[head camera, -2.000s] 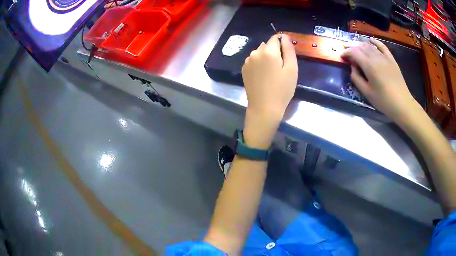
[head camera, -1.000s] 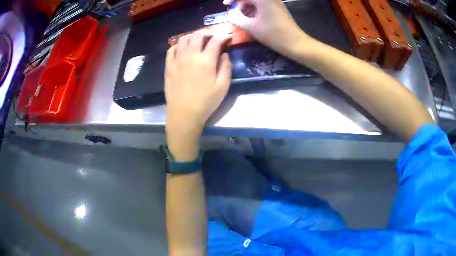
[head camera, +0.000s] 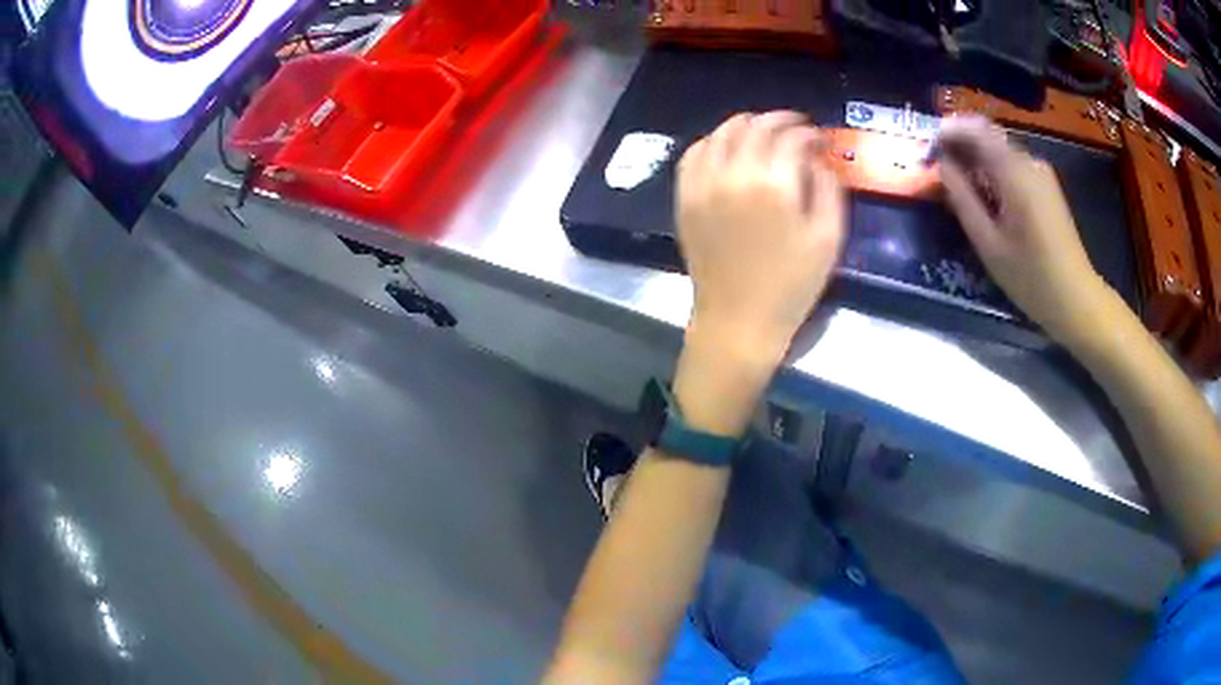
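Observation:
A reddish-brown carrier bar (head camera: 884, 162) with small metal dots lies over the black work pad (head camera: 627, 221), bright under the light. My left hand (head camera: 758, 208) holds its left end, fingers curled over it. My right hand (head camera: 1007, 214) is at its right end, thumb and fingers pinched together and blurred; whether it grips the bar or a small part cannot be told. A clear or silver locating strip (head camera: 877, 115) lies just behind the bar, partly hidden by my right hand.
Red parts bins (head camera: 388, 127) stand left of the pad. A monitor (head camera: 121, 80) with bright rings is at upper left. Stacked brown bars (head camera: 1162, 228) stand right of the pad, more bars (head camera: 737, 20) behind it. A black inspection unit (head camera: 998, 47) is above the pad's back.
The view has swung back to the left since a second ago. My right hand has moved from behind the bar to its right end. My left hand stays on the bar's left end.

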